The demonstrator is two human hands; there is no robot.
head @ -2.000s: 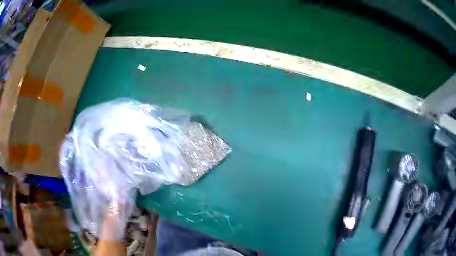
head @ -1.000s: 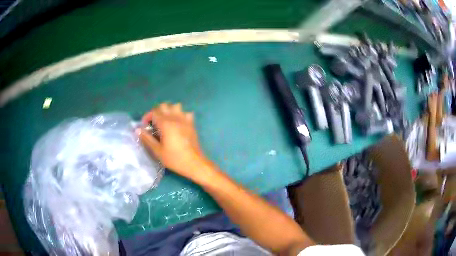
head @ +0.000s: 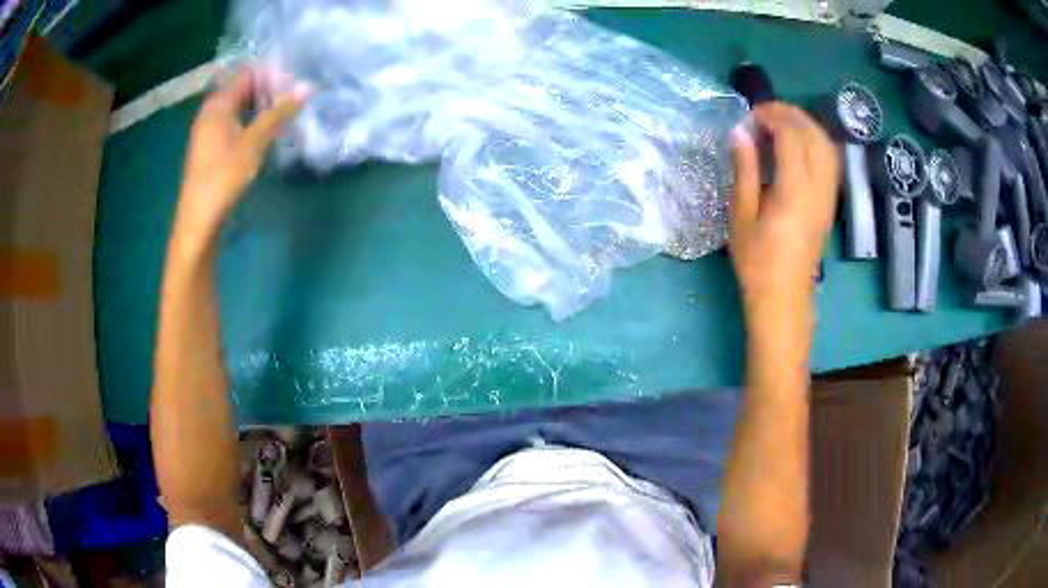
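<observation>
A large crinkled clear plastic bag [head: 540,149] spreads over the green bench between my hands. Many tiny silver screws [head: 699,195] are heaped in its right end. My left hand [head: 236,138] pinches the bag's left part between thumb and fingers. My right hand [head: 785,178] is at the bag's right end with thumb and fingers bent around its edge. The black electric screwdriver [head: 753,84] lies mostly hidden behind my right hand; only its end shows above the fingers.
Grey housings [head: 902,230] with round grilles lie at the right, with more piled beyond. A cardboard carton [head: 46,276] stands at the left. Cartons of dark housings [head: 948,436] and paler housings [head: 301,505] are below the bench edge. A pale strip [head: 172,98] runs along the back.
The bag has moved from the left to the middle and is stretched out sideways. My left hand now shows at its left part, and my right hand has moved to its right end.
</observation>
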